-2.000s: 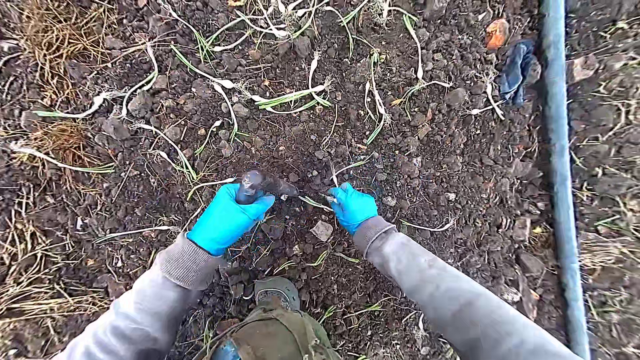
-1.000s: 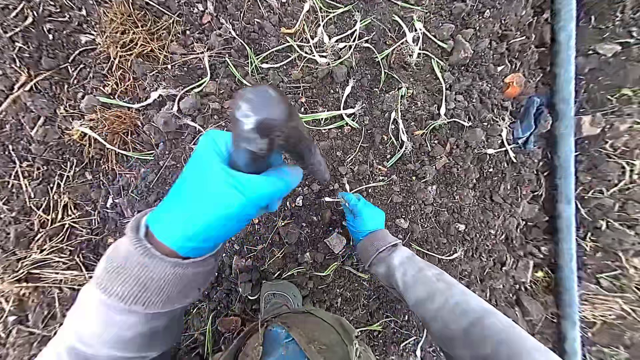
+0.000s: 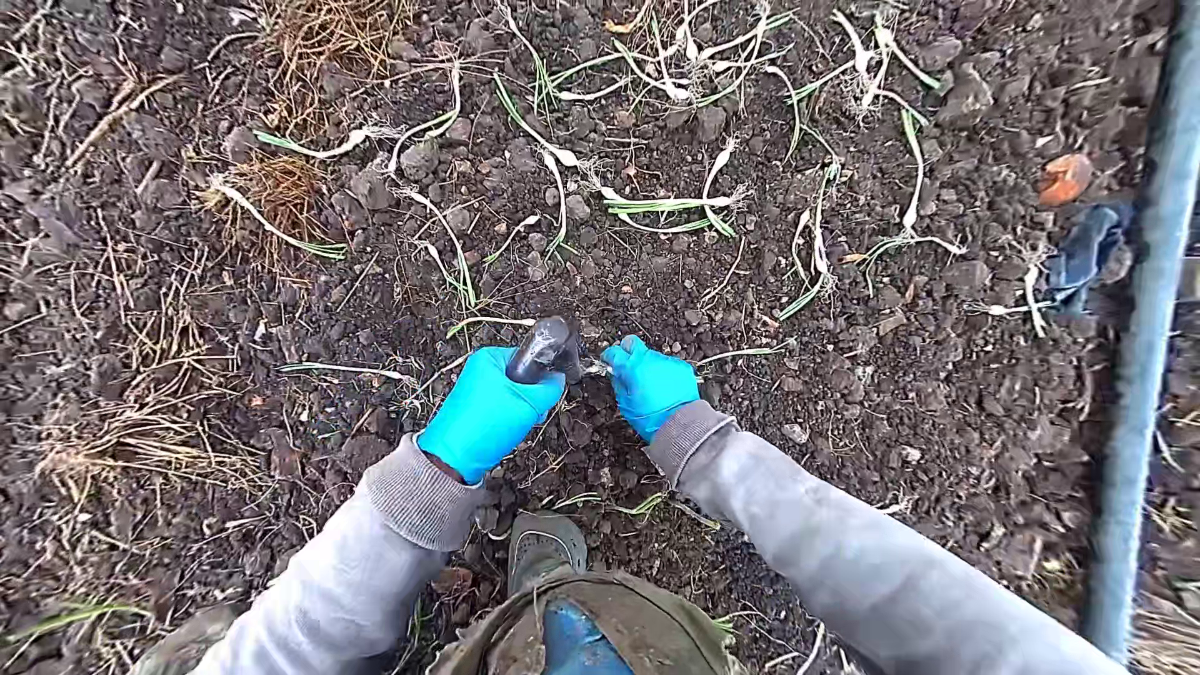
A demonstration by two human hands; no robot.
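Observation:
My left hand (image 3: 491,408), in a blue glove, is closed around a dark, rounded handle of a tool (image 3: 547,351) whose lower end points to the soil between my hands; its exact kind is unclear. Just to its right, my right hand (image 3: 652,382), also gloved in blue, pinches a pale, thin plant stem or root (image 3: 593,367) close to the ground. Bulb seedlings with white bases, roots and green leaves lie loose on the dark soil ahead, such as one (image 3: 670,203) above my hands and one (image 3: 347,369) left of them.
A blue-grey pipe (image 3: 1142,337) runs along the right side. Beside it lie a dark cloth-like piece (image 3: 1083,258) and an orange fragment (image 3: 1065,179). Dry straw-like tufts (image 3: 141,436) cover soil at the left. My boot (image 3: 547,544) stands below my hands among clods.
My left hand, raised toward the camera with the tool a second ago, is now lower, with the tool's end at the soil beside my right hand.

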